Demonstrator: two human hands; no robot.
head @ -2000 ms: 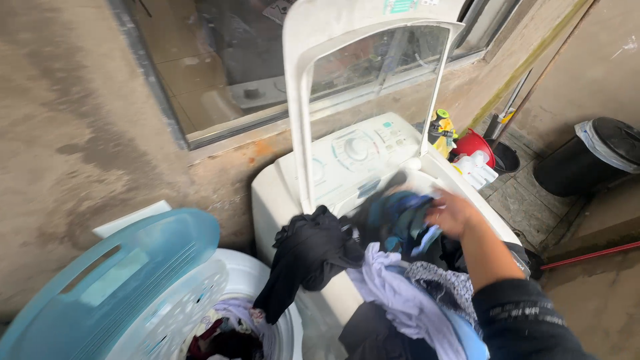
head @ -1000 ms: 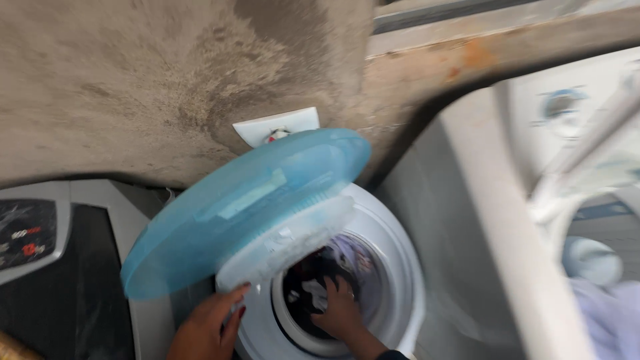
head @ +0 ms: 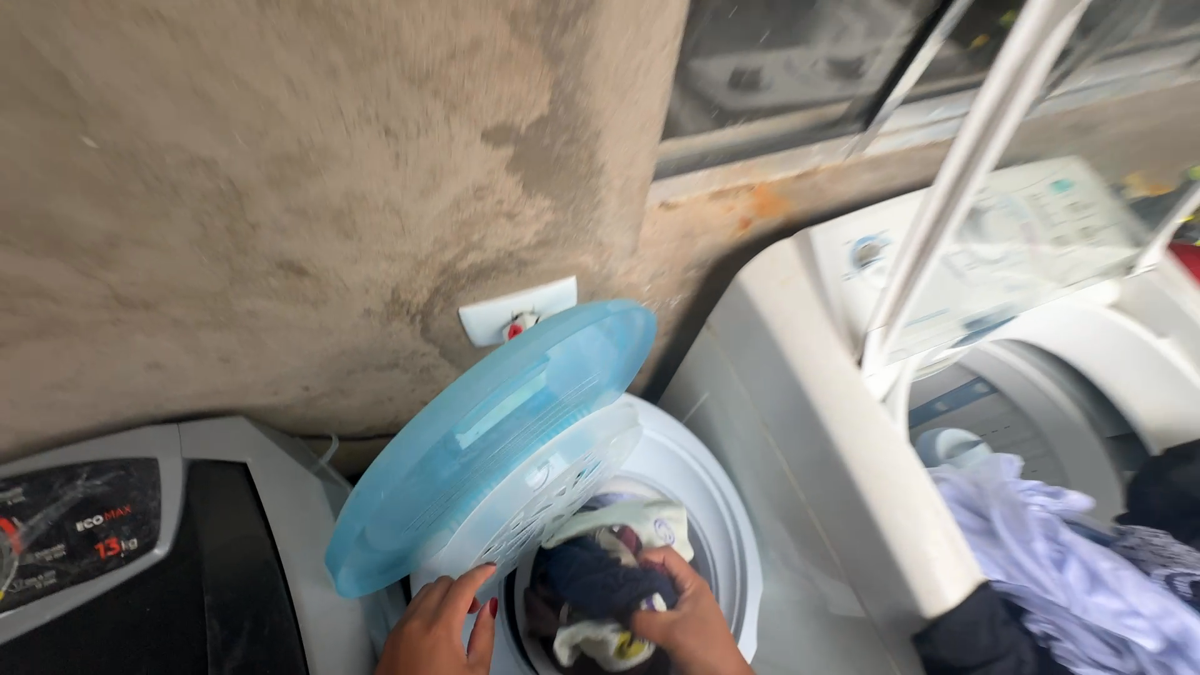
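My right hand [head: 689, 614] grips dark and white clothes [head: 609, 581] at the mouth of a round white spin dryer [head: 727, 487]. My left hand [head: 441, 623], fingers apart, is at the dryer's left rim by its perforated inner lid. The translucent blue lid [head: 497, 441] stands raised at the back left. On the right, a white top-loading washing machine [head: 797, 441] has its lid up. Lilac cloth [head: 1041, 553] and black cloth [head: 984, 637] lie over its front edge.
Another grey and black washing machine [head: 248, 562] stands at the left. A rough concrete wall [head: 281, 206] runs behind, with a white outlet plate [head: 478, 323] and a window [head: 778, 75]. The raised lid frame [head: 966, 187] juts up at the right.
My right hand went from clothes at the white washer to the dryer's drum, and now lifts clothes at its mouth. My left hand came into view by one second ago. The view swung left.
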